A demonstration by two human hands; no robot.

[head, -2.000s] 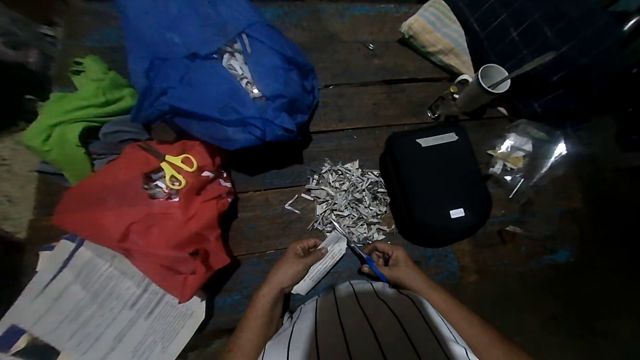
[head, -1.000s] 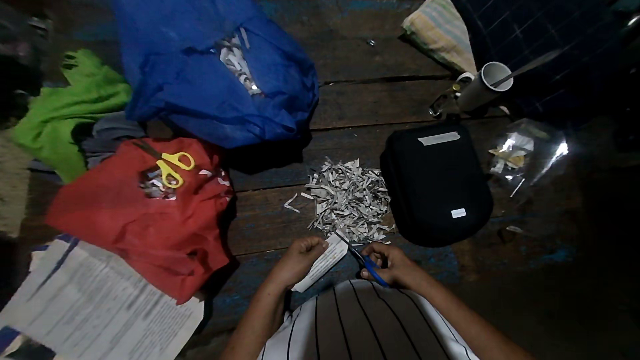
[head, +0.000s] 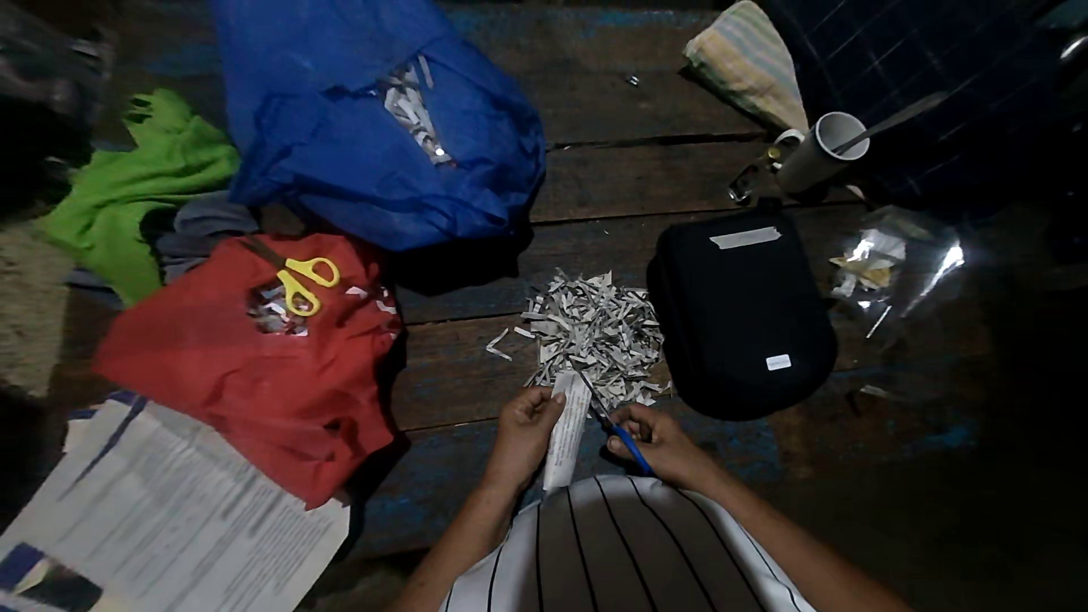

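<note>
My left hand (head: 529, 429) pinches a folded strip of printed paper (head: 568, 433) near its upper end. In my right hand (head: 654, 438) is a pair of blue-handled scissors (head: 625, 438), the blades pointing up and left at the strip's top end. Just beyond both hands lies a loose pile of small paper clippings (head: 595, 331) on the dark wooden planks. A black zippered case (head: 744, 319) stands right of the pile, with a strip of tape on its lid.
Left are a blue bag (head: 382, 187) and a red bag (head: 255, 365) holding clippings, yellow-handled scissors (head: 310, 285), a green cloth (head: 140, 187) and printed sheets (head: 187, 510). A white mug (head: 820, 157), striped cloth (head: 752, 55) and clear plastic bag (head: 901, 255) lie right.
The paper strip in my left hand has turned from slanting to more upright. My right hand still holds the scissors beside it.
</note>
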